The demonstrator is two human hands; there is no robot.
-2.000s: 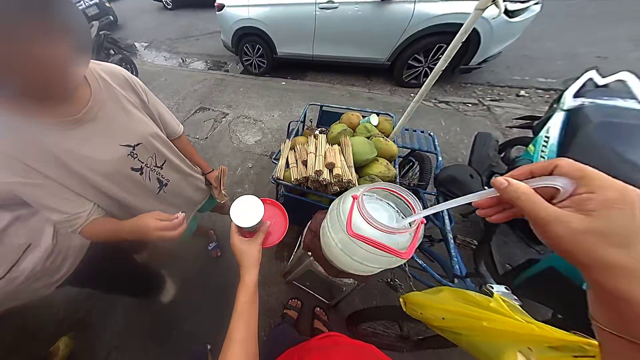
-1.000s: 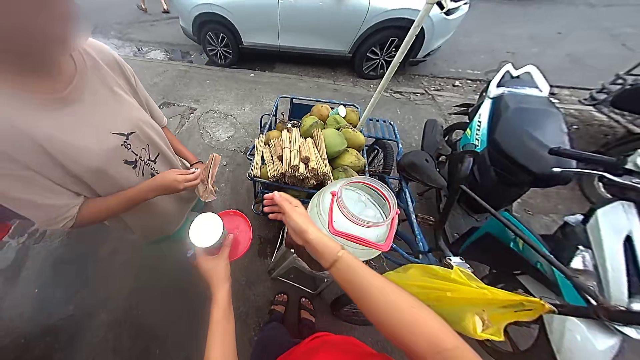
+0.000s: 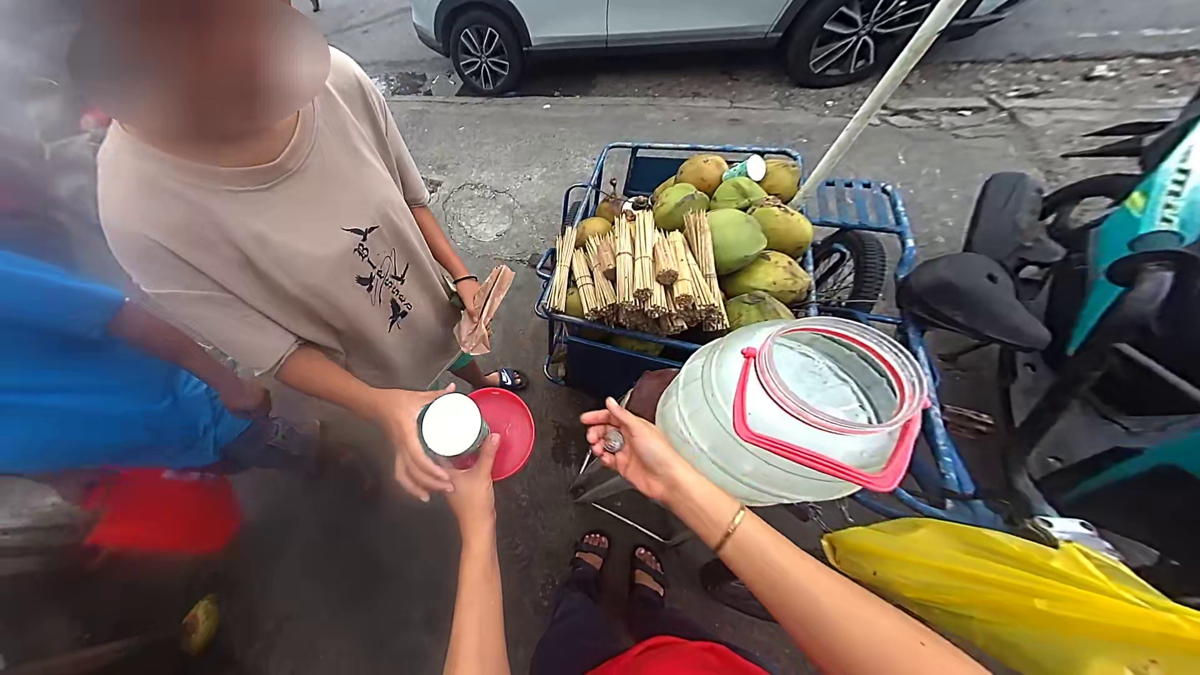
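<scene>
My left hand [image 3: 473,483] grips a cup [image 3: 452,427] with a white top surface, and a person's hand [image 3: 417,441] is on the cup's other side. Beside the cup is a round red plastic lid [image 3: 506,433], partly behind my fingers. My right hand [image 3: 637,450] is half curled, with a small round silvery thing, perhaps a coin, at its fingers. It is just left of a large clear plastic jar [image 3: 712,422] with a pink-red handle and an open mouth, holding cloudy liquid. The person's other hand holds folded brown paper [image 3: 485,311].
A blue metal cart [image 3: 609,352] bears green coconuts [image 3: 736,239] and bundles of thin sticks [image 3: 644,267]. At the lower right lies a yellow plastic bag [image 3: 1012,591]; motorcycles [image 3: 1125,281] stand at the right. Another person in blue [image 3: 84,366] is at the left; a car [image 3: 656,19] is behind.
The clear ladle that my right hand held over the jar two seconds ago is out of that hand. The person's hand has come to the cup in my left hand.
</scene>
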